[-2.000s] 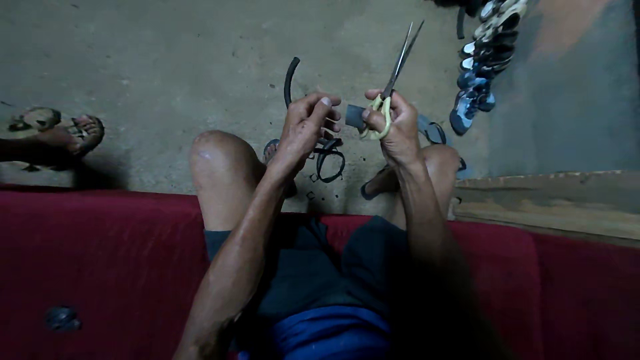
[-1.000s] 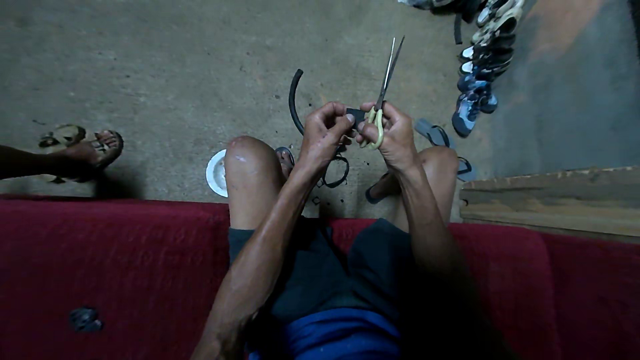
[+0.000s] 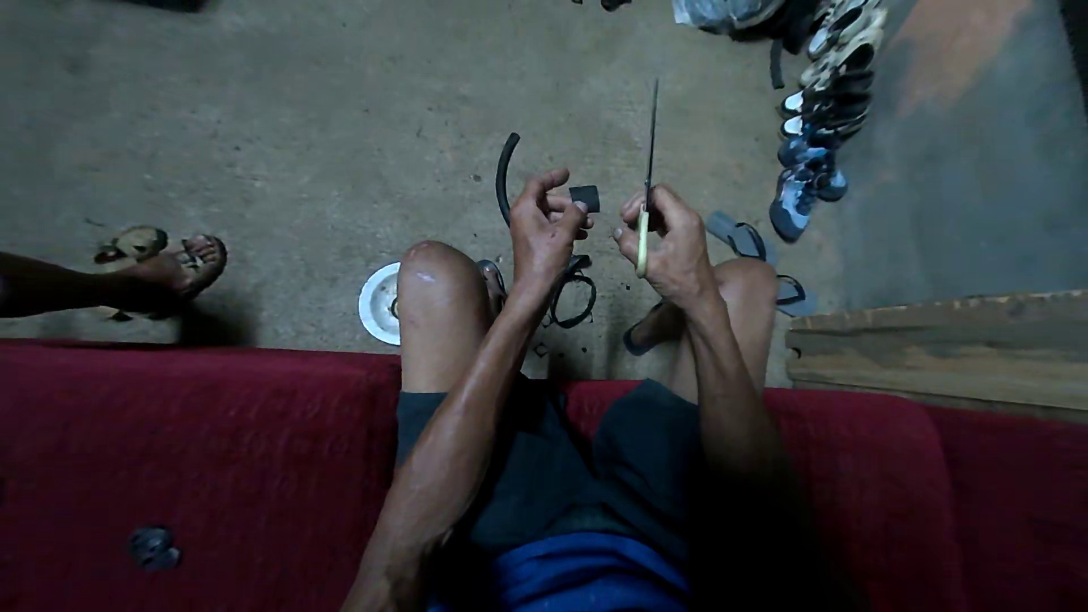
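Observation:
My left hand (image 3: pixel 548 221) pinches a small, dark, nearly square flat piece (image 3: pixel 585 198), likely rubber, at its fingertips. A short gap to the right, my right hand (image 3: pixel 671 242) holds scissors (image 3: pixel 643 242) with pale yellow-green handles, the blades pointing away from me and seen nearly edge-on. On the floor beyond my left hand lies a curved black strip or tube (image 3: pixel 506 174), its near end hidden by the hand. Below, between my knees, a black loop (image 3: pixel 574 302) lies on the floor with small dark bits near it.
A white round dish or lid (image 3: pixel 381 303) lies beside my left knee. Grey flip-flops (image 3: pixel 739 235) and a row of shoes (image 3: pixel 795 200) are on the right, near a wooden board (image 3: pixel 935 348). Another person's sandalled foot (image 3: pixel 191 263) is at left. Small dark objects (image 3: pixel 154 547) rest on the red seat (image 3: pixel 255 459).
My hands, close together at the dark piece one second ago, are now apart. The scissors, their blades visibly parted before, now show as a single thin line.

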